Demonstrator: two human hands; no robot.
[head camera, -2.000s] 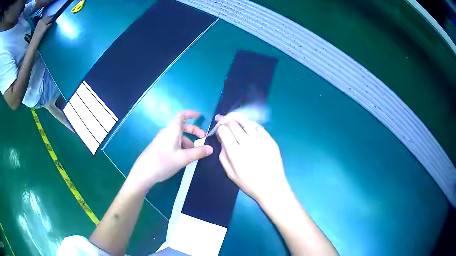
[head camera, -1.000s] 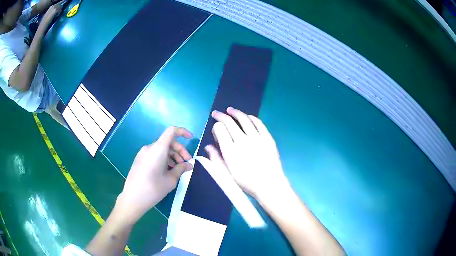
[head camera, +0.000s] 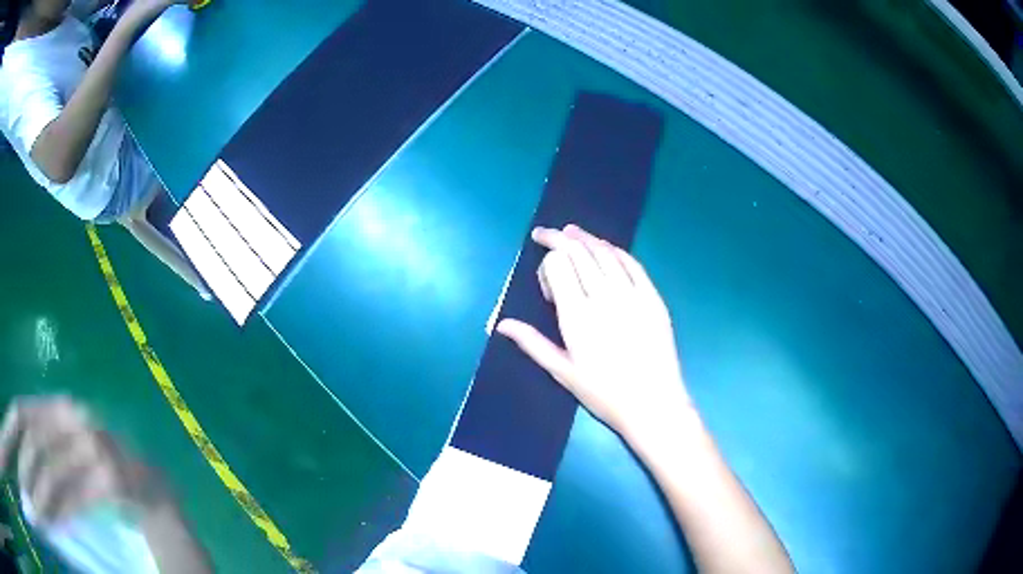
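Note:
A narrow black strip sheet (head camera: 600, 157) lies on the blue-green bench mat (head camera: 808, 370), running away from me, with a white end (head camera: 485, 501) at the near side. My right hand (head camera: 606, 320) rests on the middle of the sheet, palm down, fingers a little apart, with nothing seen held in it. A thin white edge shows along the sheet's left side. My left hand (head camera: 73, 465) is at the lower left, off the bench and over the floor. It is strongly blurred, and a pale shape shows below it; whether it holds anything cannot be told.
A wider black strip sheet (head camera: 348, 101) with a white, line-divided end (head camera: 236, 241) lies to the left. A seated person (head camera: 67, 112) is at the upper left. A ribbed grey rail (head camera: 785, 146) curves along the far side. A yellow floor line (head camera: 180, 409) runs at the left.
My left hand has moved from the sheet's left edge to the far lower left. The curled white liner strip is gone from the sheet. My right hand stays on the sheet.

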